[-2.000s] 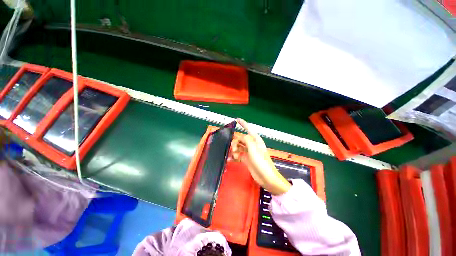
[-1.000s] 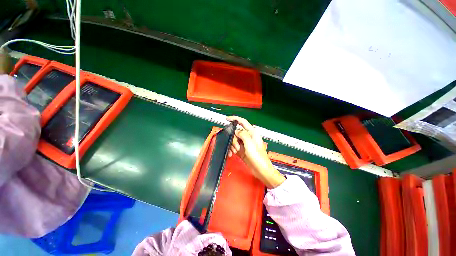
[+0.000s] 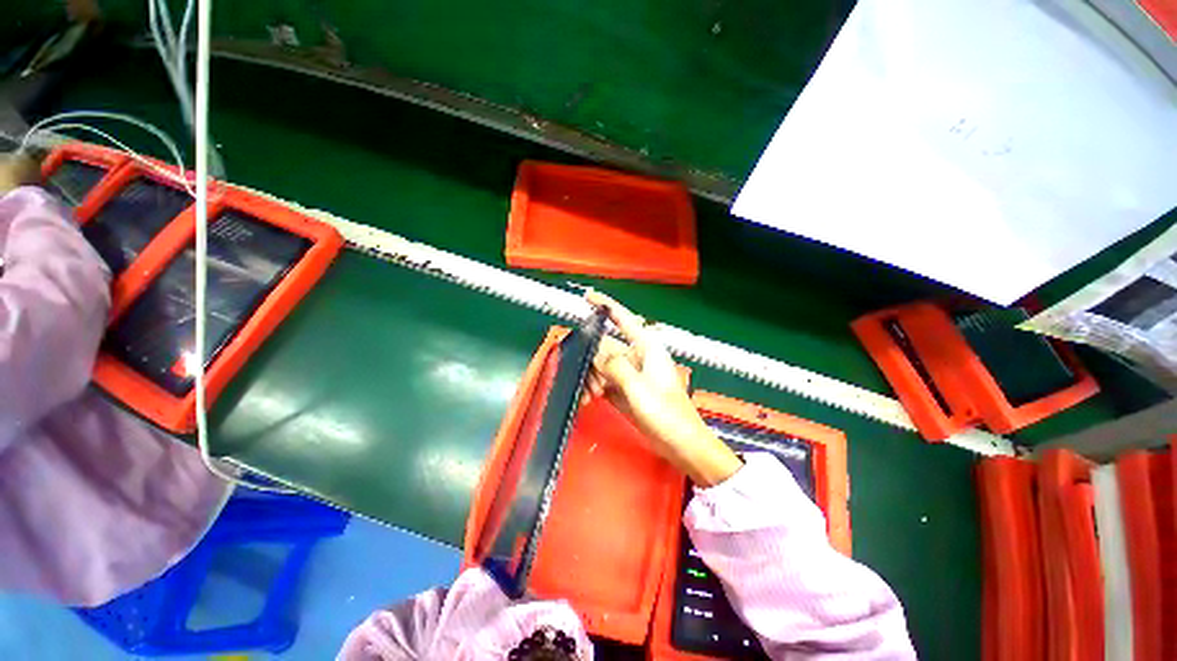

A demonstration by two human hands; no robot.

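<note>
A tablet (image 3: pixel 549 452) stands tilted on its long edge over the left side of an open red foam tray (image 3: pixel 617 497). My right hand (image 3: pixel 642 384) holds the tablet's far upper corner, with one finger along its edge. My left hand is hidden; only its pink sleeve (image 3: pixel 452 622) shows at the bottom edge, by the tablet's near end. To the right, a second tablet (image 3: pixel 707 607) lies in a red tray, its black screen showing small text lines, partly covered by my right sleeve.
Trays with tablets (image 3: pixel 213 304) lie at left beside another person's pink sleeve (image 3: pixel 52 284). An empty red tray (image 3: pixel 603 222) lies beyond the pale strip. Two overlapping trays (image 3: pixel 962 368) and upright stacked trays (image 3: pixel 1052 555) are at right. White cable (image 3: pixel 201 258); hanging paper (image 3: pixel 981 142); blue stool (image 3: pixel 258 568).
The held tablet has turned from showing its face to nearly edge-on. The trays beyond the strip have shifted right in view. The other person's arm has come in at left.
</note>
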